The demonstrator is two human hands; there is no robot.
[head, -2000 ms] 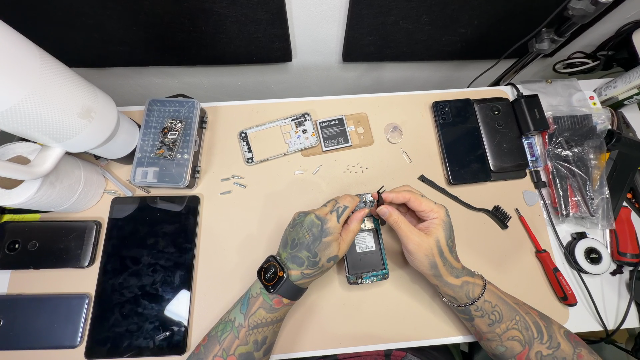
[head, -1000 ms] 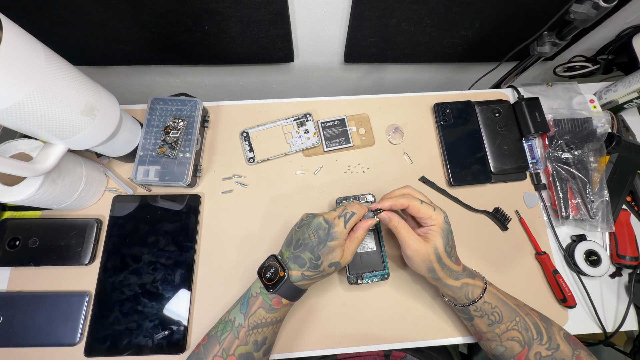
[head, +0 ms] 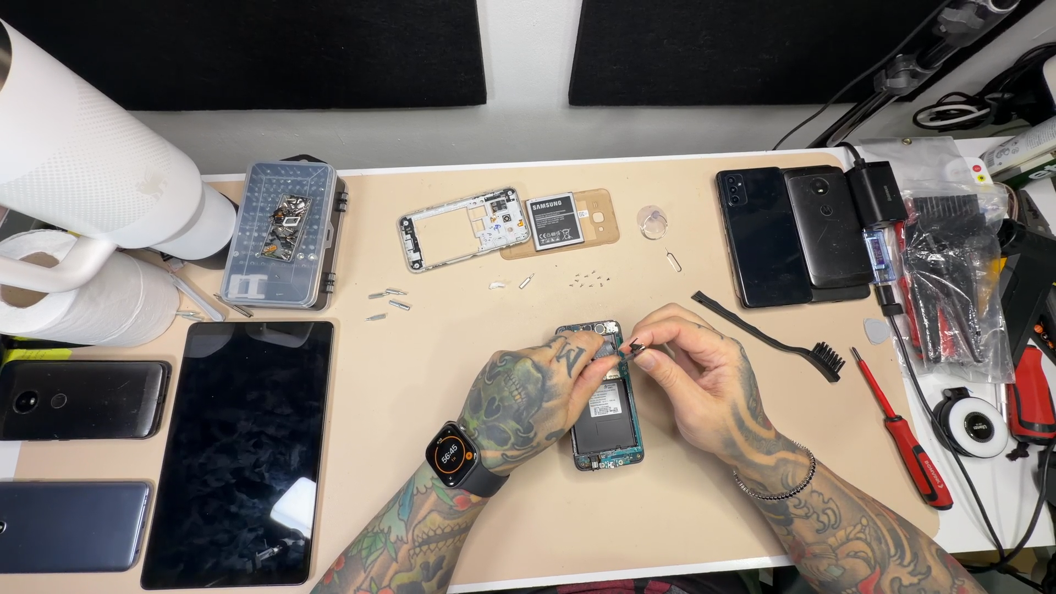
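Note:
An opened smartphone body (head: 606,429) with its battery bay bare and a green circuit board around it lies on the beige mat. My left hand (head: 536,384), with a smartwatch at the wrist, rests across the phone's upper left part, its fingers hiding some of the board. My right hand (head: 701,371) pinches a small dark part (head: 634,346) between thumb and forefinger at the phone's upper right edge; what the part is cannot be told. Above lie a white phone mid-frame (head: 408,239), a Samsung battery (head: 554,221) on a gold back cover (head: 609,216) and a scatter of tiny screws (head: 590,279).
On the left are a tablet (head: 239,445), two phones and a clear-lidded parts box (head: 276,280). Screwdriver bits (head: 398,304) lie near it. To the right are a black brush (head: 755,330), a red screwdriver (head: 907,445), stacked phones (head: 763,239) and cables.
My right hand has shifted slightly right, away from the left fingers, with the small dark part still in its pinch. My left hand stays on the phone.

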